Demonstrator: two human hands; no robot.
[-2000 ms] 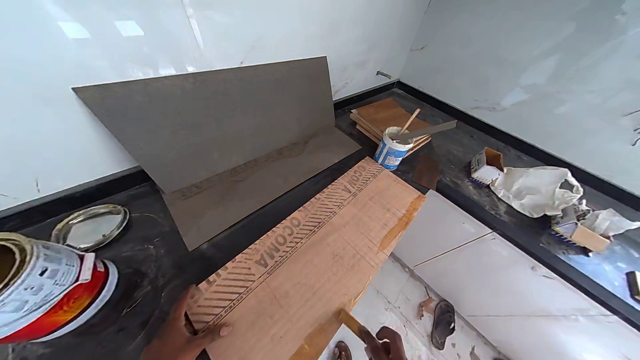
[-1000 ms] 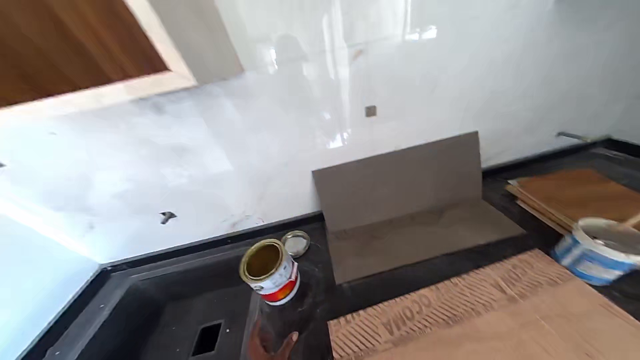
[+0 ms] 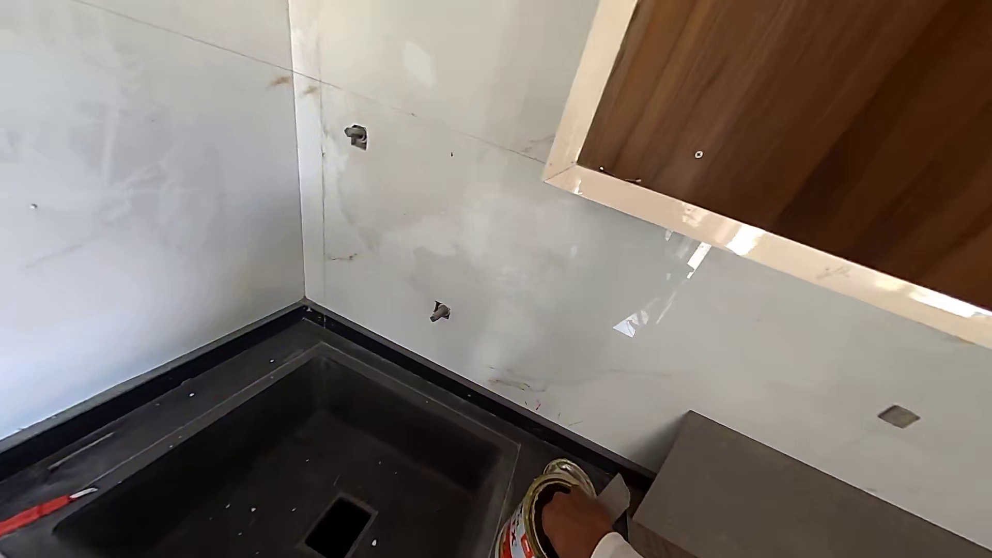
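Note:
At the bottom edge of the head view my right hand [image 3: 572, 521] reaches over the mouth of an open metal can [image 3: 527, 527], its fingers hidden inside or behind the rim. The sleeve comes in from the lower right. A pale, flat piece [image 3: 616, 496] shows just beside the hand; whether the hand holds it is unclear. Behind the can lies its round metal lid [image 3: 570, 471], partly covered. To the right, a grey-brown sheet [image 3: 783, 488] leans on the wall. My left hand is out of view.
Left of the can is a black sink [image 3: 403, 434] with a square drain opening [image 3: 339, 527]. A red-handled tool [image 3: 39, 513] lies on its left surround. A wooden wall cabinet [image 3: 806, 124] with a pale edge overhangs at upper right. Pipe stubs [image 3: 440, 311] protrude from the wall.
The view has swung far left, toward the sink corner. Two seconds ago both hands were at the patterned brown board, the right with a flat tool; now one hand is at the can.

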